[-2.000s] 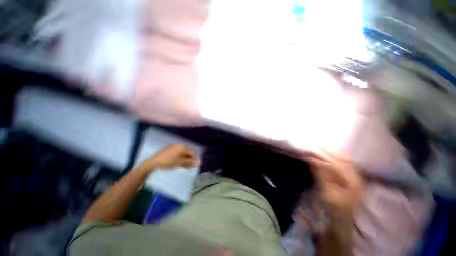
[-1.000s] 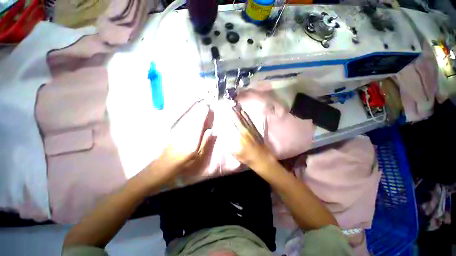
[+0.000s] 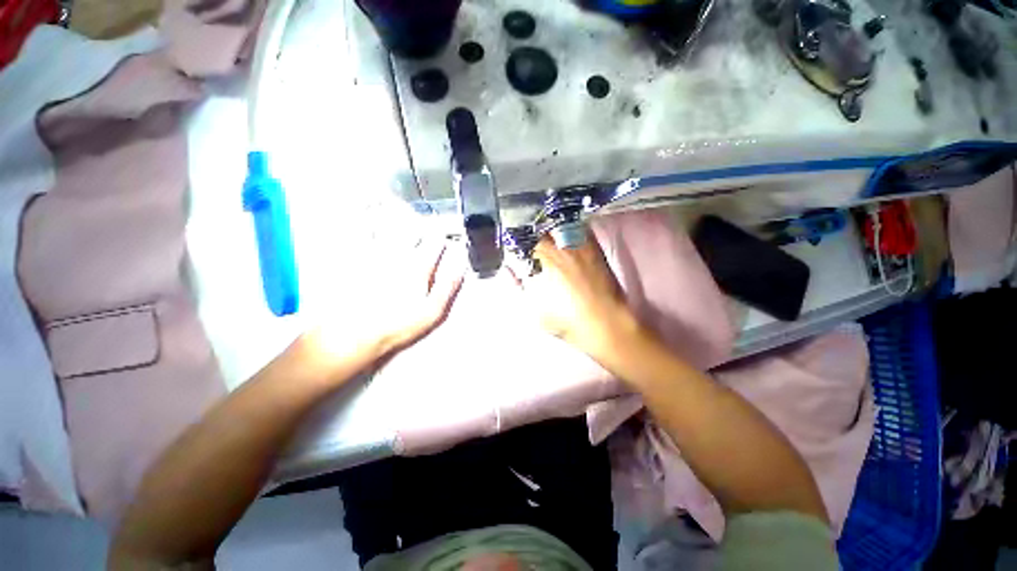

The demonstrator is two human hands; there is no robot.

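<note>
A pink garment panel lies under the sewing machine's head and hangs over the table's front edge. The white sewing machine spans the upper right. Its presser foot and needle area is between my fingertips and partly lost in glare. My left hand lies on the cloth left of the needle, washed out by light. My right hand is on the cloth just right of the needle, fingertips close under the head. Both hands press the cloth flat; whether the fingers grip it is not clear.
A blue snips-like tool lies left of the needle. Pink panels with a pocket flap and white cloth lie at left. A black phone and red items are at right. A blue crate stands below, beside hanging pink cloth.
The view has moved closer to the machine. My hands remain at the needle, with my right fingers now nearer the head. Two seconds ago my left hand was off the table over my lap.
</note>
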